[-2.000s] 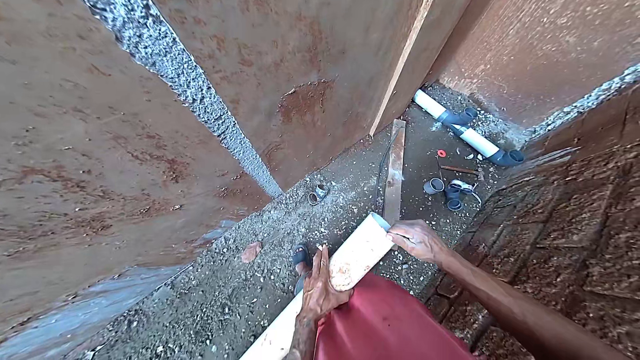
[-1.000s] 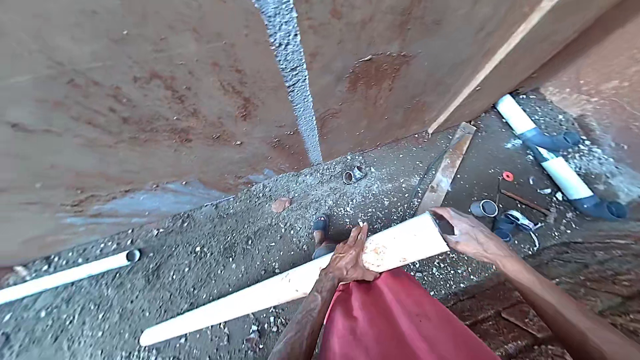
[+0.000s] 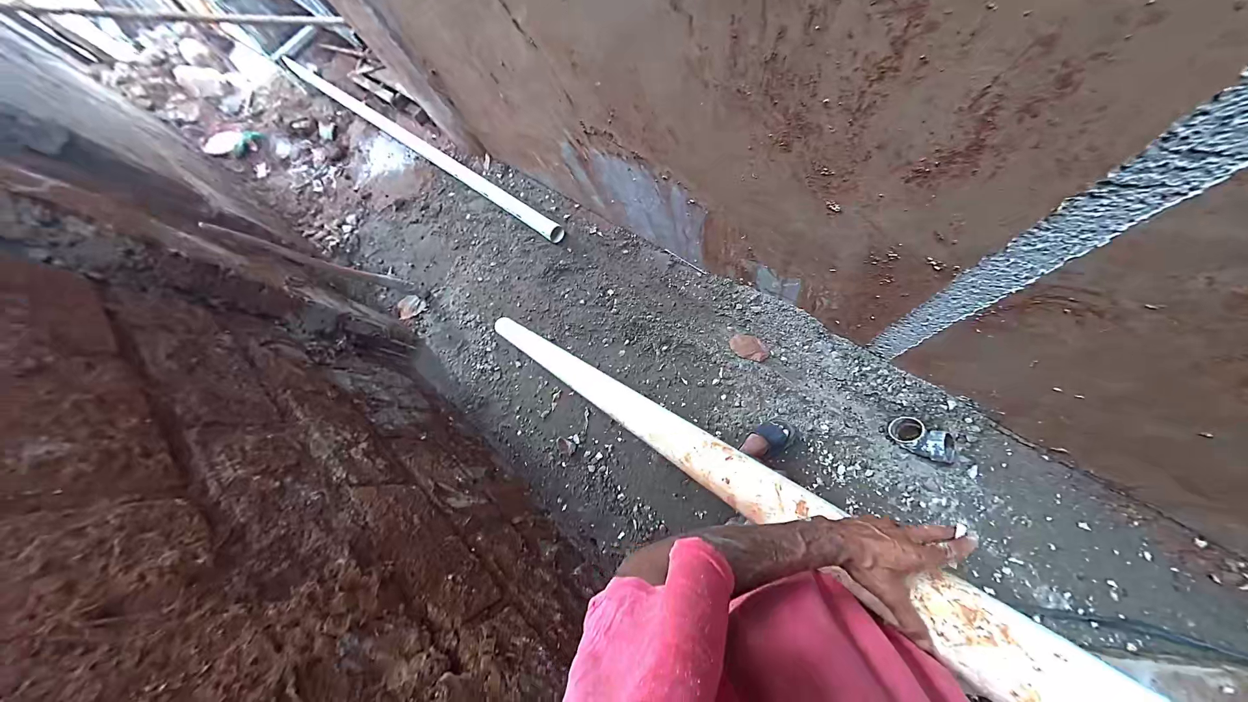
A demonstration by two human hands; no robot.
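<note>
A long white plastic pipe (image 3: 663, 429), smeared with reddish mud, slants from the middle of the ground to the lower right corner. My left hand (image 3: 892, 561) lies across the pipe near my lap, its palm on the surface and its fingers spread over the far side. My right hand is out of view, as is the pipe's near end. Beyond the pipe, a grey pipe fitting (image 3: 921, 441) with an open round mouth rests on the gravel. One sandalled foot (image 3: 770, 439) shows just past the pipe.
A thinner white pipe (image 3: 439, 161) lies along the trench floor toward rubble (image 3: 210, 83) at the upper left. A plastered wall (image 3: 780, 127) rises on the far side, a rough reddish block wall (image 3: 195, 487) on the near side. A flat reddish stone (image 3: 749, 347) sits on the gravel.
The view has swung far to the left, along the trench. My right hand, at the pipe's end before, has left the view. My left hand stays on the pipe.
</note>
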